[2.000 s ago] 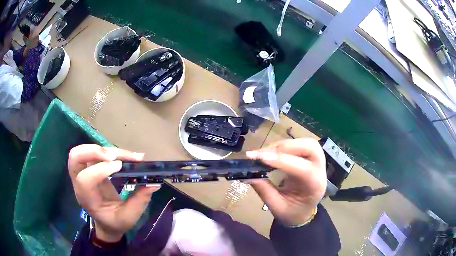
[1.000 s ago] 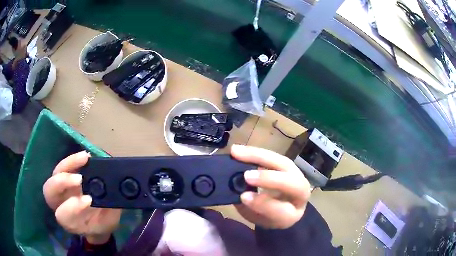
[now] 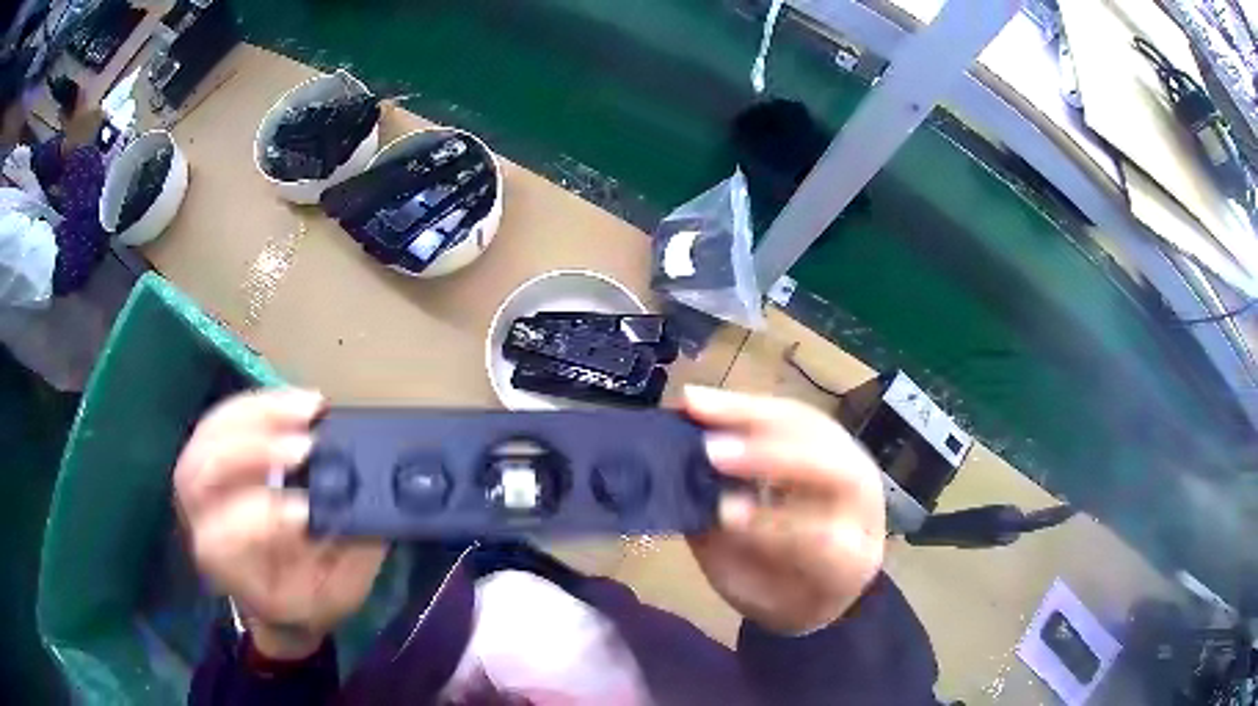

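A narrow black control panel is held level in front of me, its face with a row of round buttons towards me. Its middle opening shows a pale component. The panel is slightly blurred. My left hand grips its left end, thumb side below. My right hand grips its right end. The fingertips lie over both ends and hide them. A white tub just beyond the panel holds more black panels.
More white tubs with black panels stand on the tan bench. A clear bag is by the metal post. A bench device, black cord and sample sheet lie right. A green crate stands left. A person is at far left.
Two seconds ago the panel was edge-on; its buttoned face now points at me. Since one second ago it has shifted right in the picture and looks smaller. Both hands still hold it.
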